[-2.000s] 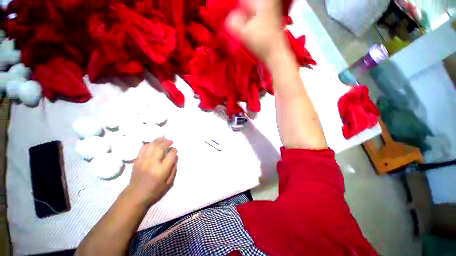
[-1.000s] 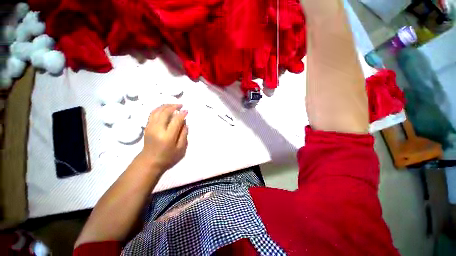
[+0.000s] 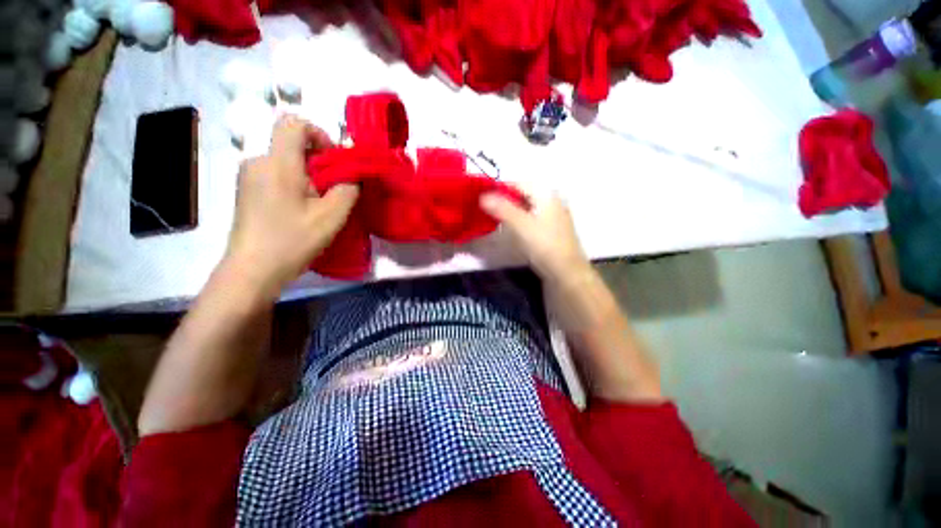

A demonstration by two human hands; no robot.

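Note:
A red plush piece (image 3: 423,206) is held between both hands over the front edge of the white-clothed table (image 3: 660,175). My left hand (image 3: 284,206) grips its left end, with a small looped red part standing up beside the fingers. My right hand (image 3: 531,222) pinches its right end and is slightly blurred. A slim metal tool (image 3: 483,163) lies just behind the piece, partly covered. White pompoms (image 3: 248,83) lie behind my left hand and are partly hidden. No needle can be made out.
A red heap (image 3: 537,41) lies at the far side, with a small silver-black device (image 3: 544,116) at its edge. A phone (image 3: 165,170) lies left. A separate red piece (image 3: 841,163) lies at the right corner. More pompoms (image 3: 144,19) are upper left; red pieces (image 3: 62,443) are low left.
My right hand has come back from the far red heap to the near edge. A red piece is now between both hands. My left hand has left the table surface near the pompoms. The view has shifted.

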